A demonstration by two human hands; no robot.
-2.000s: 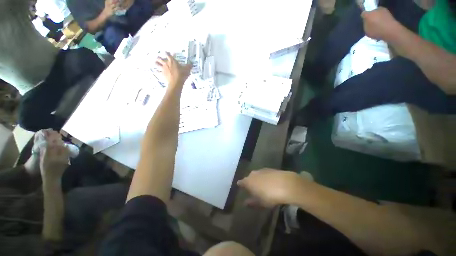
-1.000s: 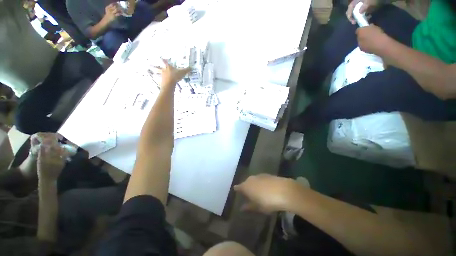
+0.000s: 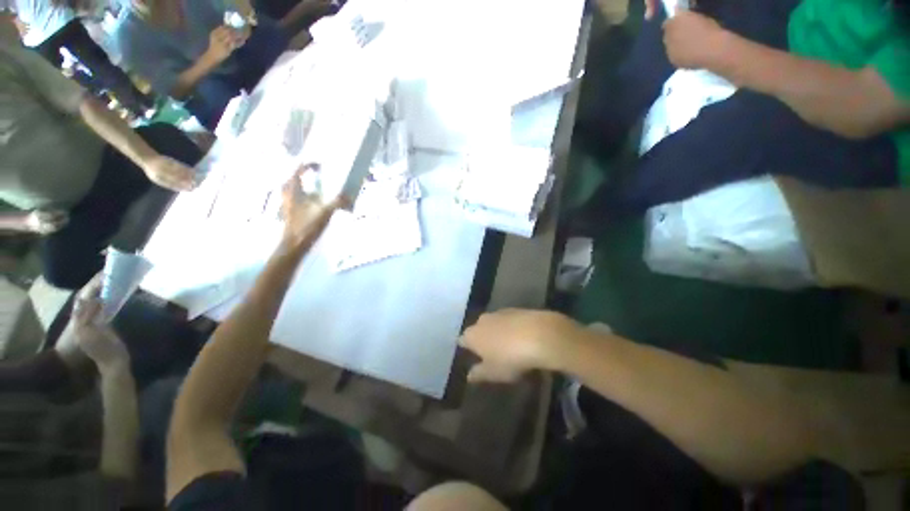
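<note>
My left hand (image 3: pixel 307 210) is over the white table (image 3: pixel 374 329). Its thumb and fingers grip a white folding carton (image 3: pixel 339 150), raised at a tilt with its narrow shaded side to the right. My right hand (image 3: pixel 514 344) hangs at the table's right front edge, fingers loosely bent and a little apart, with nothing seen in it. A printed white sheet (image 3: pixel 377 240) lies beyond my left hand. White cartons (image 3: pixel 397 145) are piled mid-table, partly hidden by the held carton. A stack of white pieces (image 3: pixel 507 188) lies at the table's right side.
A neighbour's hand (image 3: pixel 95 324) at the left holds a pale folded sheet. Another person's hand (image 3: pixel 172 173) reaches the table's left edge. A person in green sits at the right, beside a large white plastic bag (image 3: pixel 723 235) on the green floor (image 3: pixel 688 324).
My left hand has drawn back and left, now with a carton in it. The right hand has barely moved. A person's hand has come to the left edge; the neighbour's sheet is raised.
</note>
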